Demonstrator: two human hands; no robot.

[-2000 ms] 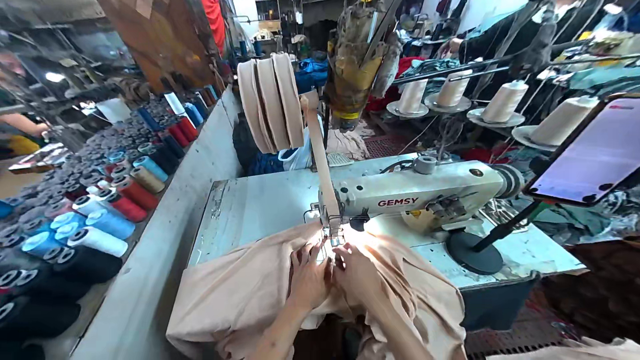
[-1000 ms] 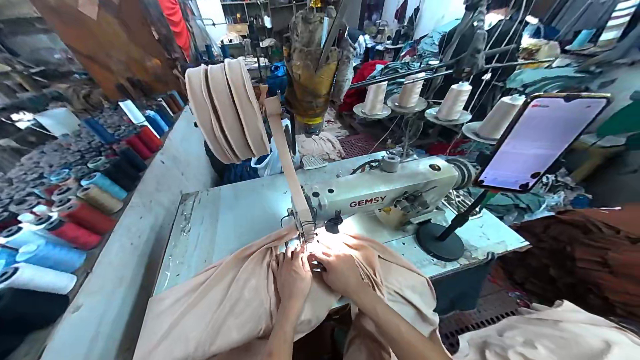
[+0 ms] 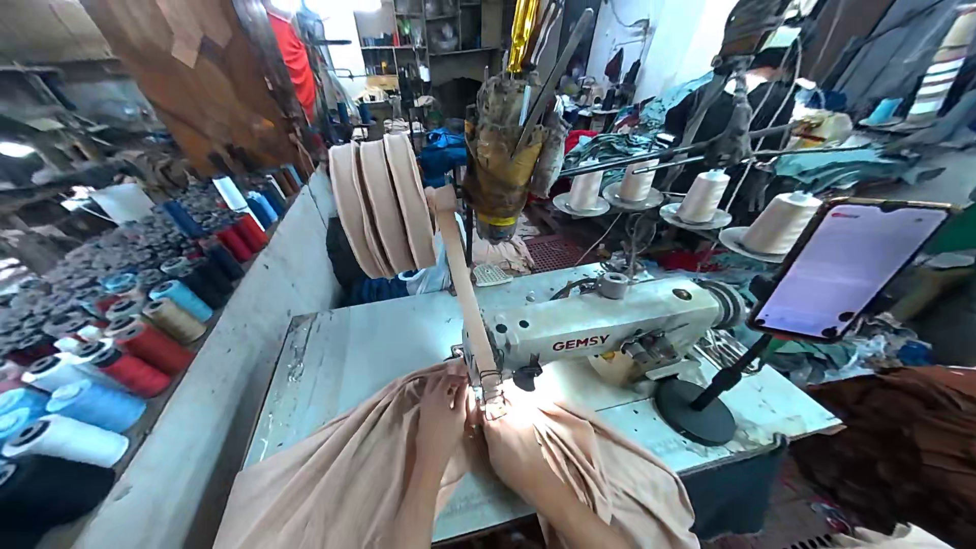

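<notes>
A Gemsy industrial sewing machine (image 3: 595,328) stands on a pale work table, its lamp lighting the needle area. Beige fabric (image 3: 343,465) lies bunched across the table on both sides of the needle. Gripping this cloth just left of the presser foot is my left hand (image 3: 442,412). My right hand (image 3: 515,450) holds the cloth right in front of the foot; its fingertips are partly lost in glare. A beige fabric strip (image 3: 465,297) runs down from rolls of binding tape (image 3: 381,206) into a metal guide (image 3: 490,385) at the needle.
A phone (image 3: 850,267) on a black round-based stand (image 3: 694,412) stands at the table's right. Cream thread cones (image 3: 701,197) sit behind the machine. Many coloured spools (image 3: 149,343) lie beyond a low wall (image 3: 206,374) at left. A person in dark clothes (image 3: 686,114) is at the back right.
Both hands have stayed by the needle with the fabric. They are somewhat farther apart now, and table surface shows between the forearms. The view has shifted.
</notes>
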